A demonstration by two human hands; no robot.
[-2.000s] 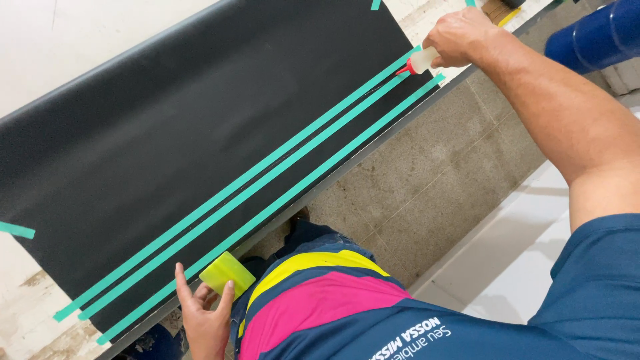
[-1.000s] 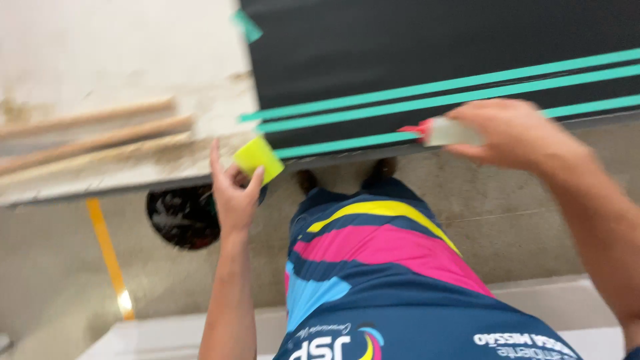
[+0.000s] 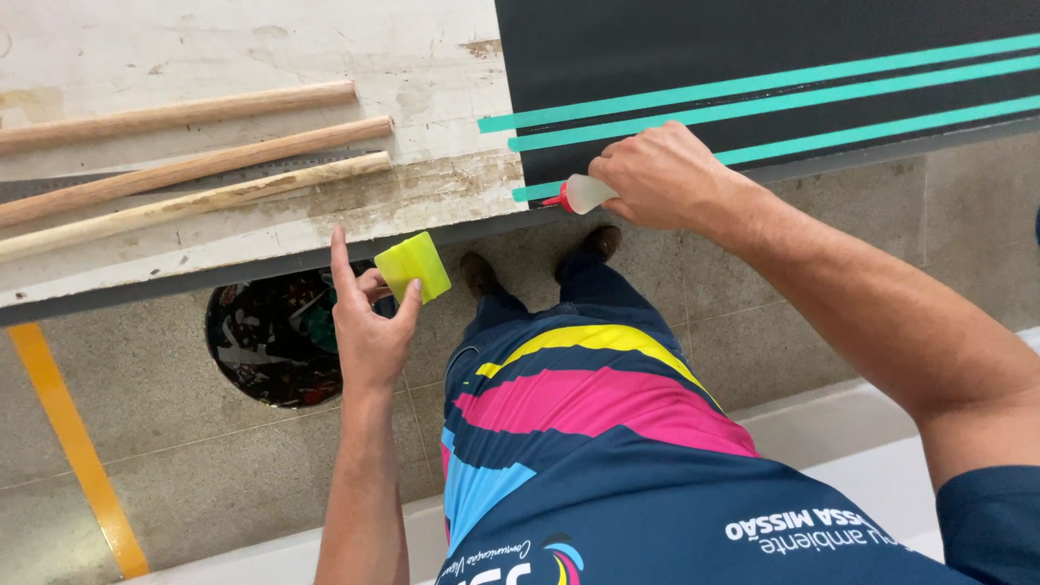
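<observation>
My left hand [image 3: 372,321] holds a yellow-green plastic squeegee [image 3: 413,268] between thumb and fingers, index finger extended, just off the table's front edge. My right hand [image 3: 666,179] grips a translucent squeeze bottle [image 3: 588,194] with a red nozzle cap. The nozzle points left, at the lower left corner of a black sheet [image 3: 650,49], by the end of the lowest green tape strip [image 3: 853,132]. Two more green tape strips run roughly parallel above it, the middle one [image 3: 780,104] and the upper one [image 3: 756,84]. A thin glossy line shows between these two.
Several wooden rods [image 3: 203,171] lie on the worn white tabletop [image 3: 244,41] at the left, over a metal ruler [image 3: 81,186]. Below the table's edge stands a round black bin [image 3: 272,341] with scraps in it. A yellow line [image 3: 77,447] marks the floor.
My right hand has moved the bottle from the sheet's far right end to its lower left corner. The left hand still holds the squeegee. The view has swung left, bringing in the rods and bin.
</observation>
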